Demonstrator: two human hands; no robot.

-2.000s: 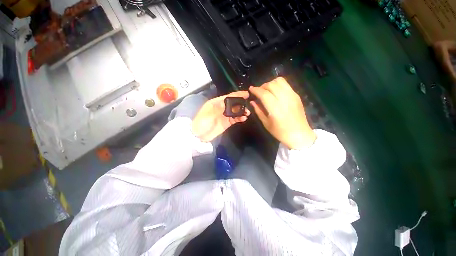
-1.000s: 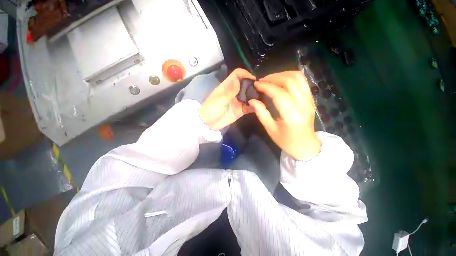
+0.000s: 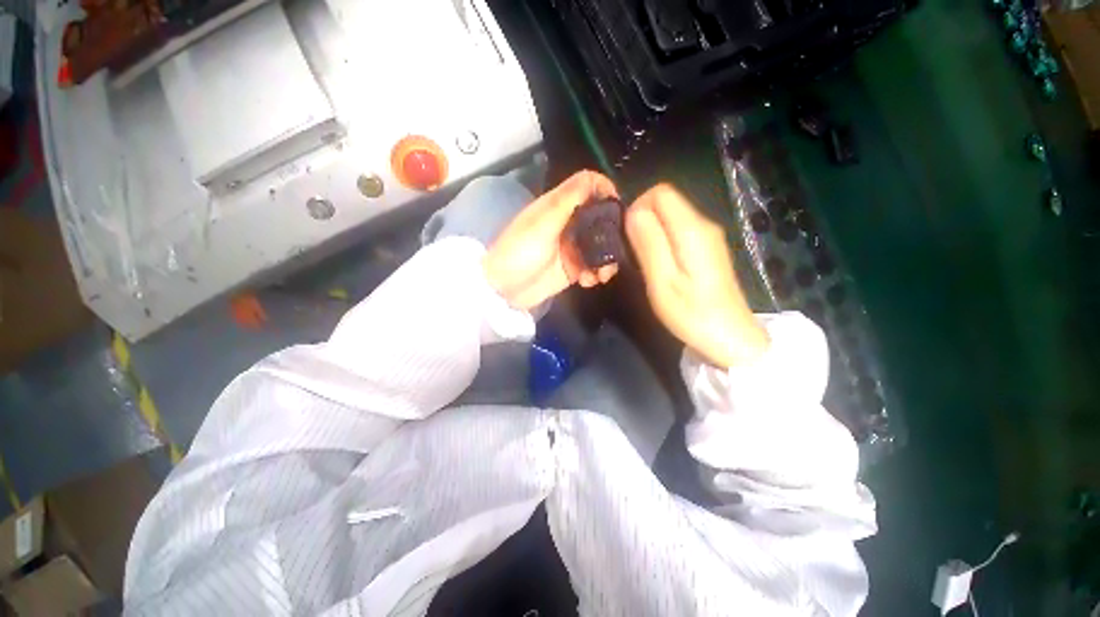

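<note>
A small black plastic housing [image 3: 600, 233] is held in front of my lap, between the white machine and the green bench. My left hand [image 3: 543, 247] grips it with the fingers behind and below it. My right hand [image 3: 679, 268] is just to the right of the housing, its fingertips beside the housing's right edge. The right fingers are bunched and partly blurred, so whether they hold a small part or touch the housing cannot be told.
The white machine table [image 3: 422, 84] has an orange-red button [image 3: 419, 163] on its front edge. Black trays [image 3: 724, 48] stand at the top. A clear blister strip [image 3: 802, 259] with dark round parts lies right of my right hand. A white adapter [image 3: 953, 586] is at lower right.
The housing was first seen as an open square shell, then turned in both hands; now its solid dark side shows. My right fingers have moved from its face to its right side.
</note>
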